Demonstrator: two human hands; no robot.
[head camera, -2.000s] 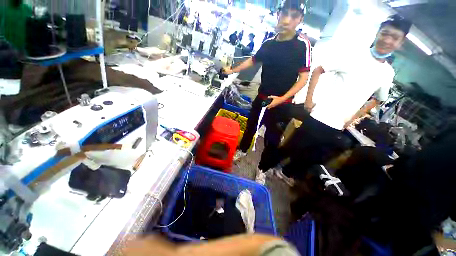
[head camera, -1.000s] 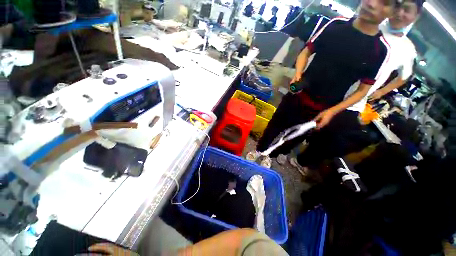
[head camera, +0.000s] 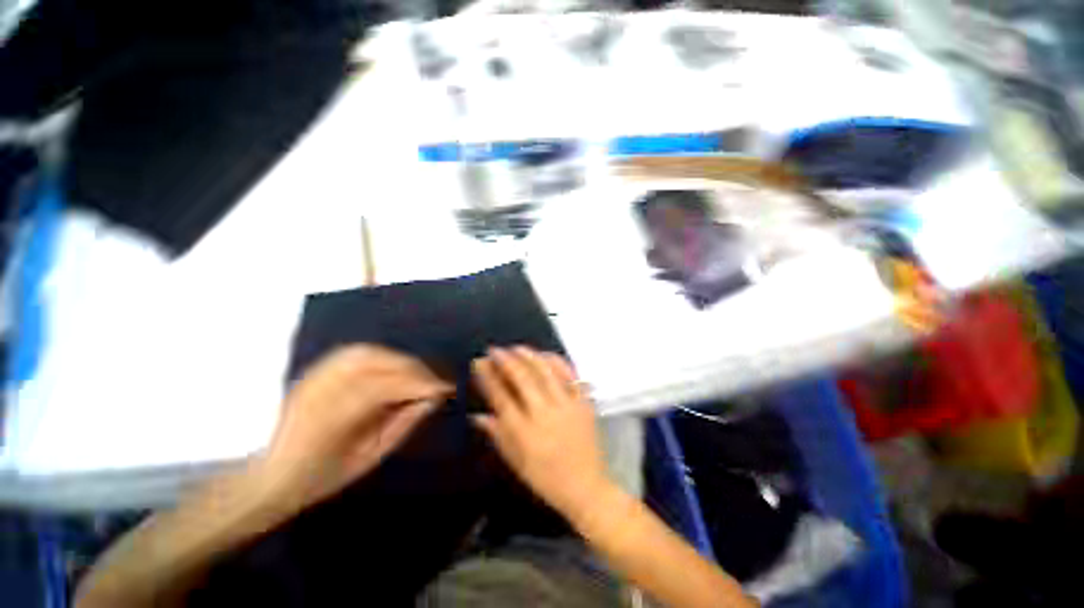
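A black cut panel (head camera: 416, 315) lies over the front edge of the white table, below the needle area (head camera: 497, 220) of the sewing machine (head camera: 737, 77). My left hand (head camera: 357, 410) is on the panel's left part, thumb and fingertips pinched together on the cloth near its middle. My right hand (head camera: 541, 416) lies on the panel's right part, fingers bent and touching the cloth; whether it grips the cloth is not clear. The picture is blurred by motion.
A black panel stack (head camera: 214, 119) lies at the table's far left. A smartphone (head camera: 695, 247) lies below the machine head. Yellow-orange snips (head camera: 913, 297) lie at the table's right end. A blue crate (head camera: 850, 475), a red stool (head camera: 951, 362) and a yellow crate (head camera: 1032, 404) stand at the right.
The view has swung left from the aisle and two people to the machine's needle end. Both hands are now in view on the black panel.
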